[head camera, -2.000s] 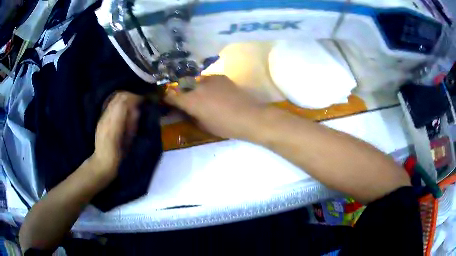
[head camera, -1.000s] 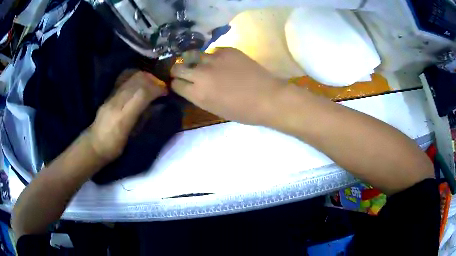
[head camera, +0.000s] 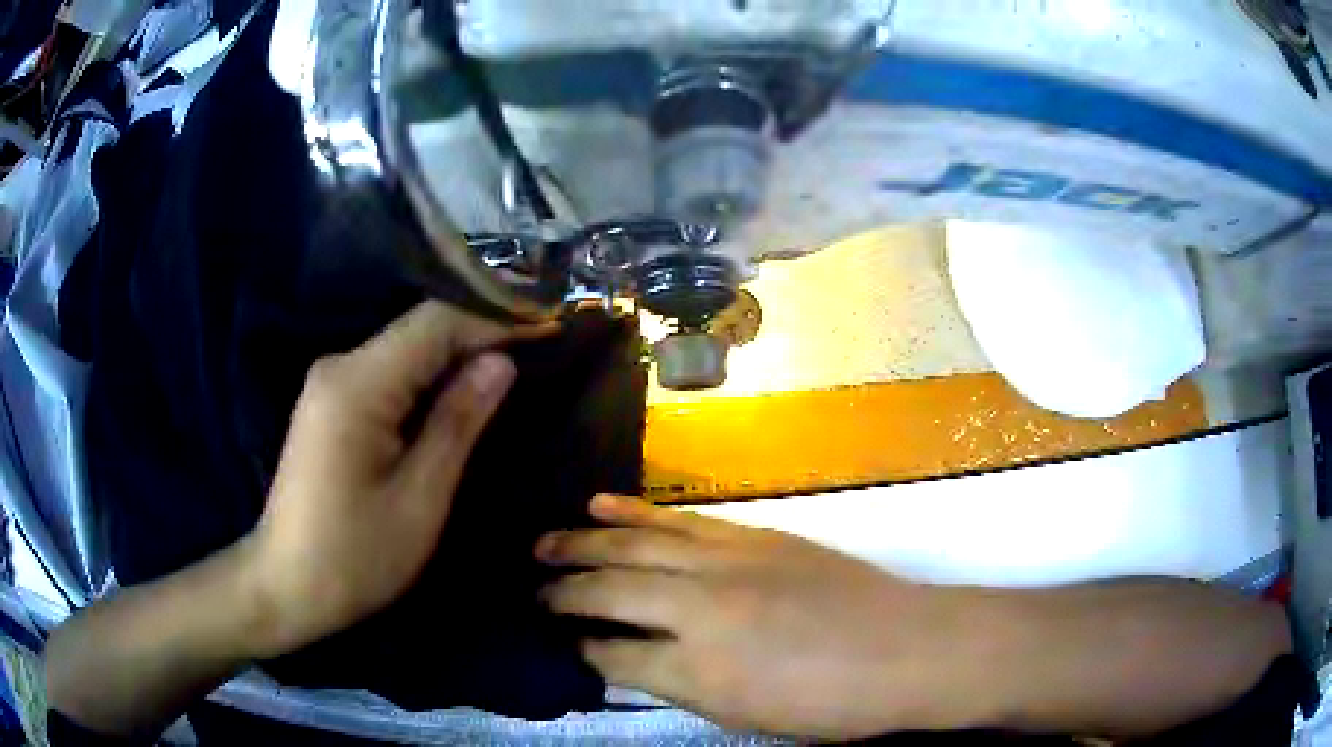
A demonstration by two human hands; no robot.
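Black fabric (head camera: 563,438) lies on the bed left of and in front of the needle, its right edge running straight down from the presser foot area (head camera: 606,299). My left hand (head camera: 373,453) is on the black fabric just left of the foot, thumb and fingers pinching a fold of it. My right hand (head camera: 701,606) lies palm down with spread fingertips on the fabric's right edge, nearer to me. The needle tip is too small to tell. A grey knob (head camera: 691,359) sits right of the foot.
The white machine head with blue stripe and JACK lettering (head camera: 1066,190) spans the top. A white pad (head camera: 1081,314) rests on the bed at the right. An orange-brown strip (head camera: 877,423) runs along the bed. Pale grey cloth (head camera: 51,336) hangs at the far left.
My right hand has moved from beside the foot down onto the fabric nearer me. The black fabric now lies flatter below the foot. The view has moved closer to the machine head.
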